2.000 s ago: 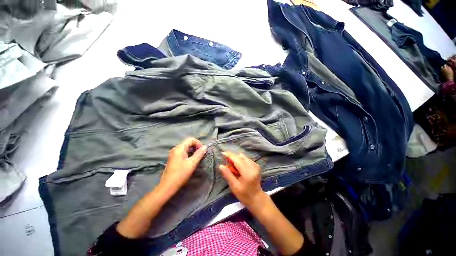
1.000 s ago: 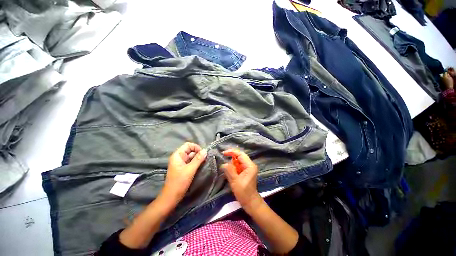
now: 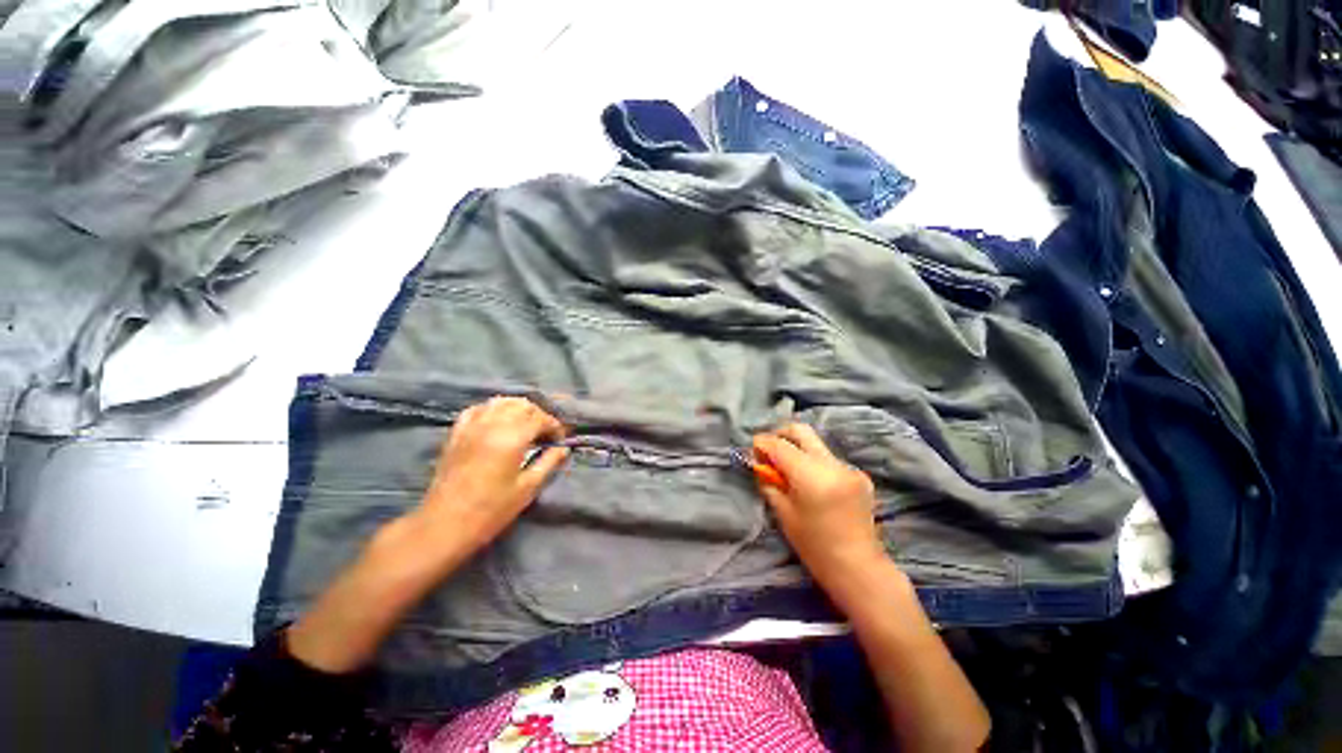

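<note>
A denim jacket (image 3: 648, 353), inside out with a grey-green inner face and dark blue edges, lies spread before me. My left hand (image 3: 493, 468) pinches the jacket's seam at centre left. My right hand (image 3: 814, 493) is at the same seam to the right, with the orange-red handle of the thread snips (image 3: 765, 468) showing at its fingers. The seam (image 3: 648, 456) runs fairly straight between the two hands. The snips' blades are mostly hidden. A rounded pocket bag outline (image 3: 633, 552) shows below the seam.
A pale grey garment heap (image 3: 192, 191) lies on the white table (image 3: 133, 515) at left. Another dark blue denim garment (image 3: 1192, 353) lies at right and hangs over the table edge. More dark garments (image 3: 1280, 52) are at the far upper right.
My left hand has moved left along the jacket and the hands are wider apart. The seam is stretched between them. The white label is out of sight. The view has turned left.
</note>
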